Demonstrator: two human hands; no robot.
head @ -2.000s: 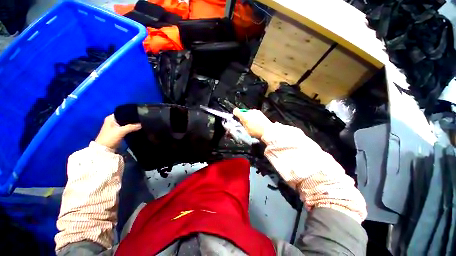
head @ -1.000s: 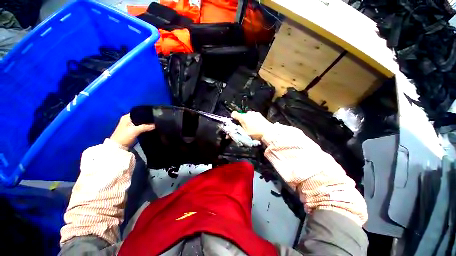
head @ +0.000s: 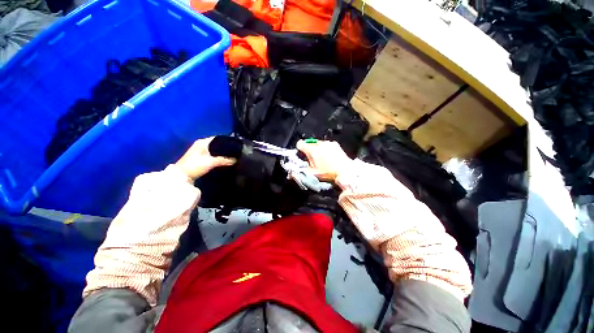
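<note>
A dark camouflage bag part [head: 257,172] is held over my lap in front of the red apron. My left hand [head: 202,159] grips its left end, where the top edge is plain black. My right hand [head: 320,159] is closed on scissors [head: 273,151] with whitish wrapping at the handle and a bit of green above the fingers. The silver blades point left along the top edge of the bag part, close to my left hand. Whether the blades are open or closed is hard to tell. The lower part of the bag blends into dark material.
A blue tub [head: 176,78] with dark pieces inside stands at left. Black bags [head: 332,123] are heaped ahead, with orange fabric [head: 306,16] beyond. A yellow-edged wooden table [head: 449,55] and grey panels [head: 498,260] are at right. Black scraps [head: 355,250] lie on the pale floor.
My left hand and the bag part have moved right, closer to my right hand. The blades now reach nearer to my left hand. The view has shifted, so the tub appears farther right.
</note>
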